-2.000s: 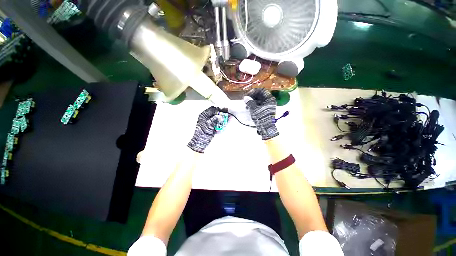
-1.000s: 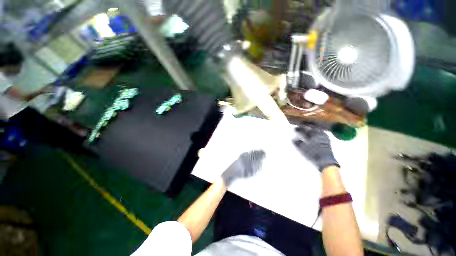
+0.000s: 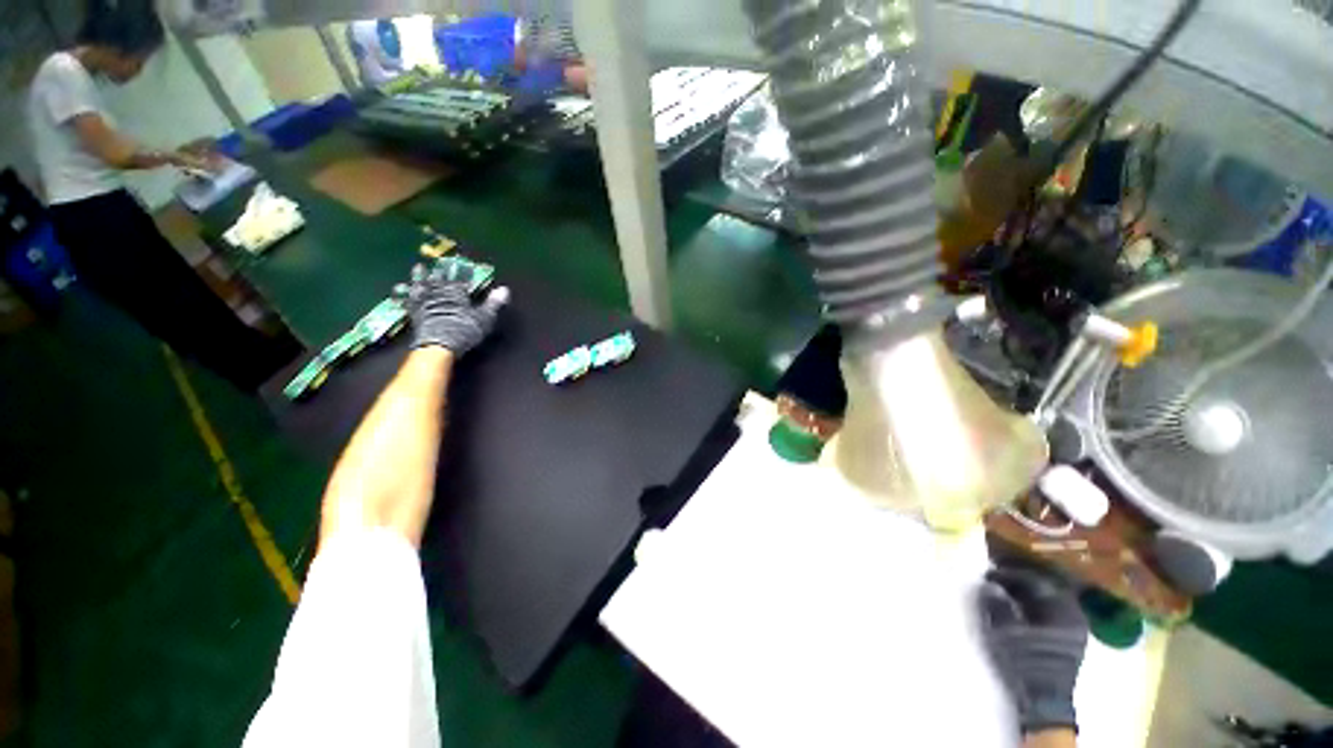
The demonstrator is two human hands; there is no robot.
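Note:
My left hand (image 3: 450, 310), in a grey-black knit glove, reaches onto the far edge of the black board surface (image 3: 534, 482). Its fingers are over the row of green circuit boards (image 3: 351, 348); whether they grip one cannot be told. A short strip of green boards (image 3: 589, 357) lies to the right of it. My right hand (image 3: 1035, 636), in the same kind of glove, is at the rear right of the white work sheet (image 3: 790, 599), below the fume hood. Its fingers are dark and partly blurred, so whether it holds anything cannot be told.
The cream fume hood (image 3: 936, 424) on its ribbed hose hangs over the sheet's rear edge. A brown fixture (image 3: 1096, 563) and a desk fan (image 3: 1213, 424) stand behind my right hand. A person (image 3: 110, 176) stands at far left. A pale post (image 3: 632, 176) rises behind the black surface.
The view has turned left. My left hand has moved from the white sheet to the boards on the black surface. My right hand remains near the sheet's rear edge.

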